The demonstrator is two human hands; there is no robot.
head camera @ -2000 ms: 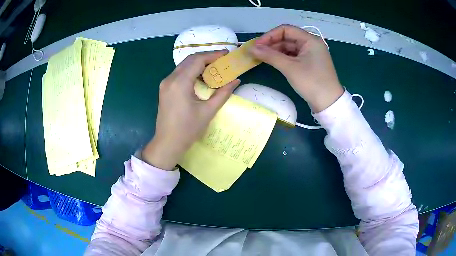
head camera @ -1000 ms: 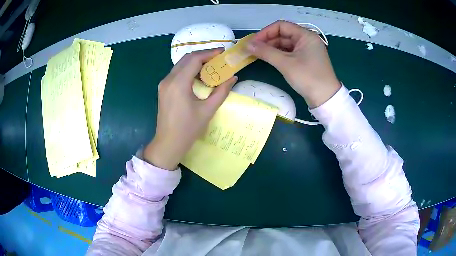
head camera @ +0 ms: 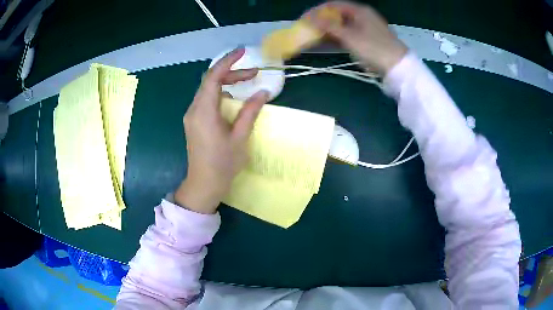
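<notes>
My right hand (head camera: 351,30) holds a corded unit, its yellow face (head camera: 291,42) blurred, above the grey rail. My left hand (head camera: 215,127) has its thumb and fingers apart over the left part of a pale yellow label sheet (head camera: 285,157); I see no grip on the sheet, but the palm side is hidden. A white unit (head camera: 270,82) lies edge-up beyond my left fingertips. Another white unit (head camera: 344,145) is partly covered by the sheet's right edge. No sticker is visible.
Spare label sheets (head camera: 85,151) lie fanned on the green worktop at left. White cords (head camera: 327,71) run between the edge-up unit and my right wrist. A grey rail (head camera: 164,45) curves across the back. White scraps (head camera: 447,47) lie on it at right.
My right hand has moved up and away with the yellow-faced unit, out of my left hand. My left fingers have opened. The label sheet lies flatter, and the cords have shifted.
</notes>
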